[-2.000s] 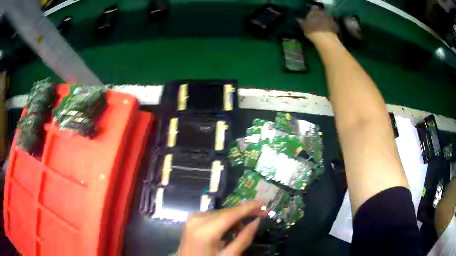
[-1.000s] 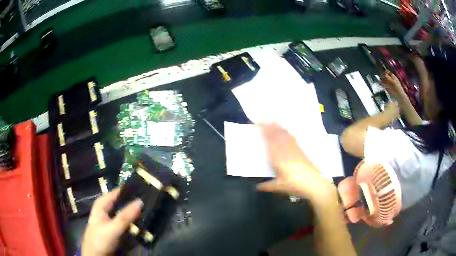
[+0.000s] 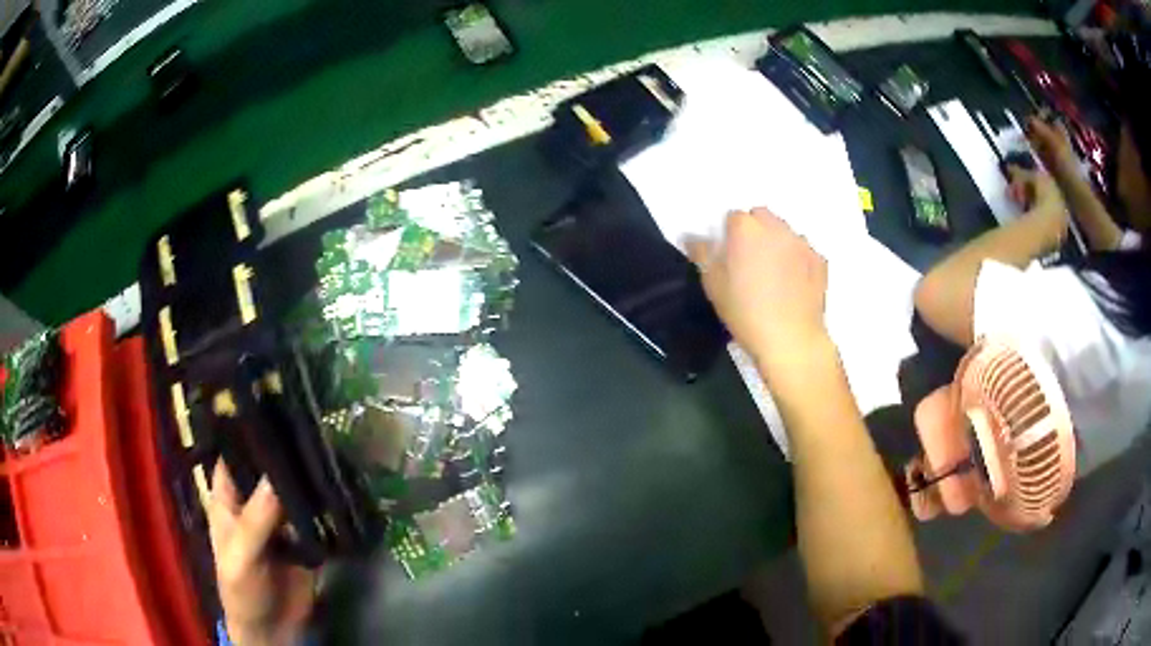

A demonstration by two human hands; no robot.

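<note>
My left hand [image 3: 263, 562] holds a black housing [image 3: 284, 461] with pale yellow strips, tilted over the lower part of the column of black housings [image 3: 202, 284]. Green circuit boards with silver areas [image 3: 423, 303] lie in a loose heap right of the column. My right hand [image 3: 764, 284] is on the white paper sheets [image 3: 839, 271] with its fingers bent; whether it pinches a sheet is hidden. A glossy black panel [image 3: 631, 278] lies between the boards and the paper, beside my right fingertips.
The red tray [image 3: 76, 505] at far left bears bundled boards [image 3: 32, 391]. The green belt [image 3: 328, 88] carries several devices beyond the bench edge. More black housings [image 3: 612, 114] lie near the belt. A pink fan [image 3: 1016, 435] and another person's arms [image 3: 997, 265] are at right.
My left hand has carried the housing left, from over the boards to the column. The lower white sheet has shifted right with my right hand, uncovering more of the glossy black panel.
</note>
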